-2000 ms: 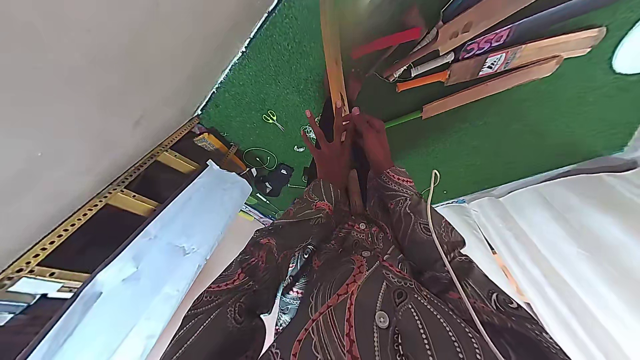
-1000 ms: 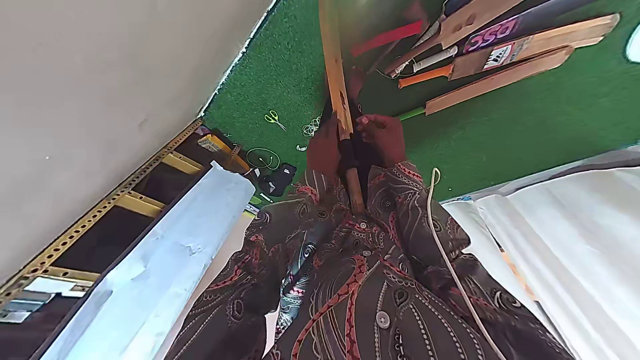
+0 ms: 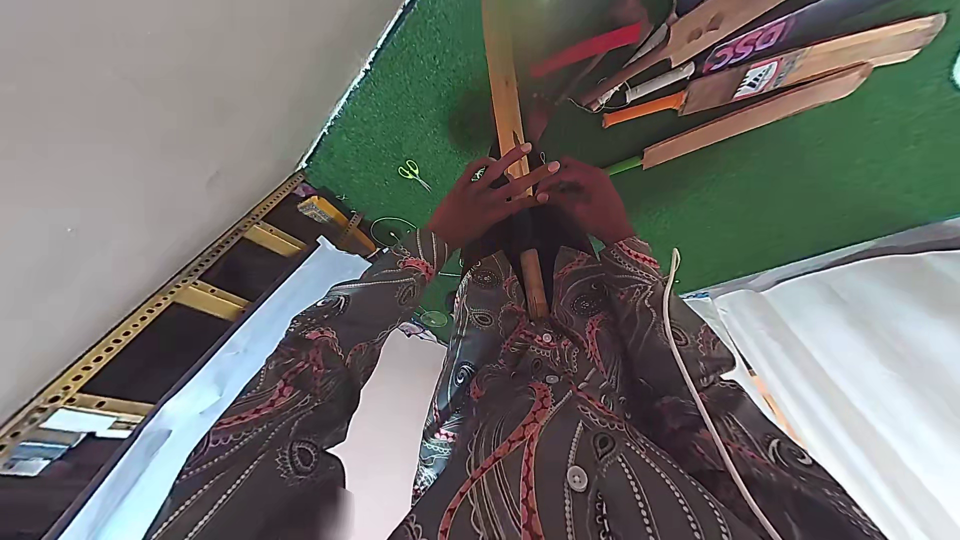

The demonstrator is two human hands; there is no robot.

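A wooden cricket bat (image 3: 504,82) lies lengthwise between my legs, its blade away from me and its bare handle end (image 3: 533,281) against my shirt. Dark wrapping covers part of the handle. My left hand (image 3: 487,196) reaches over the bat where blade and handle meet, fingers spread across it. Close beside it on the right, my right hand (image 3: 589,196) has its fingers bent together near the bat's edge. A thin strand seems to show by its fingertips; whether they pinch it is too blurred to tell.
Several cricket bats (image 3: 757,112) lie on the green turf mat (image 3: 795,180) at upper right, near a red strip (image 3: 589,49). Yellow-handled scissors (image 3: 412,174) lie left of my hands. A slotted metal rack (image 3: 150,319) stands along the left wall. A pale cord (image 3: 686,375) hangs over my right side.
My left hand, lower and closed around the handle area one second ago, has moved up and now spreads its fingers across the bat. My right hand remains beside the bat.
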